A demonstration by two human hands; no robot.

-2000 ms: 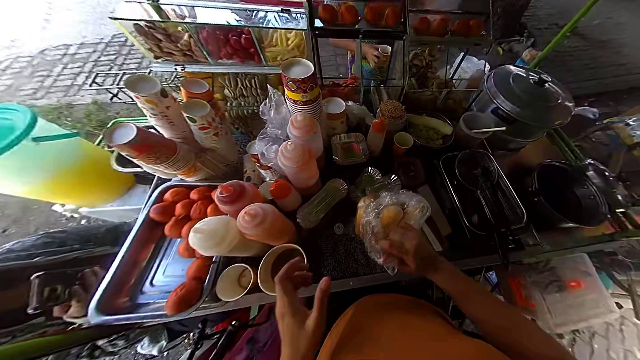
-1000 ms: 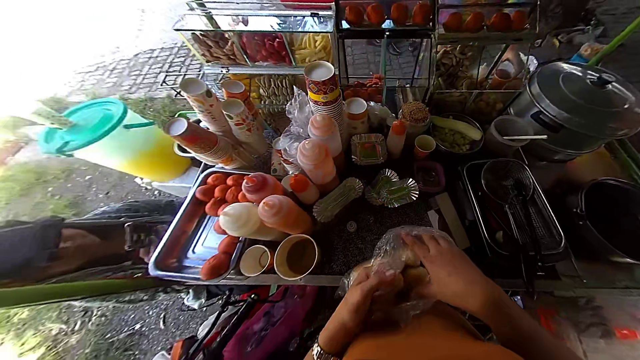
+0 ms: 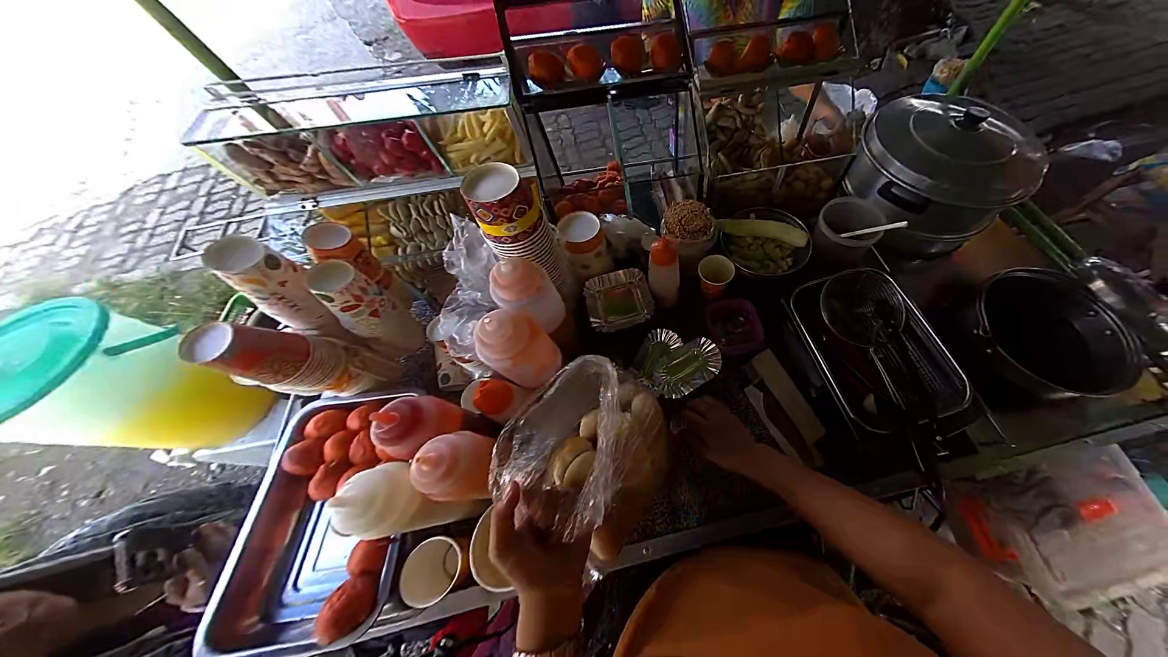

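Observation:
My left hand (image 3: 538,547) grips the lower edge of a clear plastic bag (image 3: 598,438), whose mouth gapes toward the left. Round pale-brown food balls (image 3: 573,456) are inside it. Just right of the bag, my right hand (image 3: 716,433) reaches low over the dark counter, near two small foil trays (image 3: 689,368); its fingertips are partly hidden, so whether it holds anything is unclear. Squeeze bottles of sauce (image 3: 456,465) lie left of the bag, over a metal tray (image 3: 265,557) with orange-coated balls (image 3: 347,602). Two paper cups (image 3: 431,570) stand beside my left hand.
Stacked paper cups (image 3: 274,351) and a tall cup stack (image 3: 516,219) rise behind the bottles. Glass food cases (image 3: 374,137) line the back. At right are a metal tray with strainers (image 3: 876,347), a dark pot (image 3: 1054,338) and a lidded steamer (image 3: 949,173). A person's hand (image 3: 196,566) shows lower left.
Both hands were on the bunched bag one second ago. Now the bag stands open in my left hand, and my right hand has moved off it toward the foil trays.

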